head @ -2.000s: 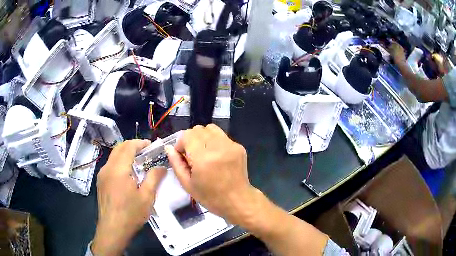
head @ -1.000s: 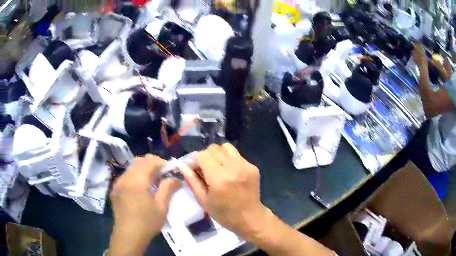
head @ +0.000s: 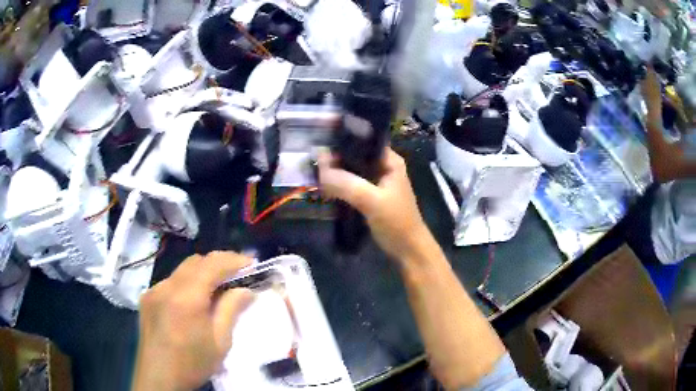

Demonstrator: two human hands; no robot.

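My left hand (head: 191,305) grips the upper left end of a white mounting bracket (head: 324,328) low in the view. A white rounded part and red and black wires (head: 290,317) show inside the bracket's frame. The bracket's lower end is cut off by the picture's edge. My right hand (head: 374,195) is around the black electric screwdriver (head: 365,126), which stands upright and blurred beyond the bracket. The screwdriver's tip is not clear and does not touch the bracket.
Several white-and-black camera units (head: 221,149) crowd the left. A grey-white screw feeder (head: 301,145) stands behind the screwdriver. Another camera unit (head: 496,198) lies right of it. A large carton (head: 610,305) holds units at lower right. A small parts box (head: 57,366) is at lower left. A person's arm (head: 660,137) shows at right.
My right hand has left the bracket, moved up and forward, and taken hold of the screwdriver. My left hand still holds the bracket, whose frame now shows more openly.
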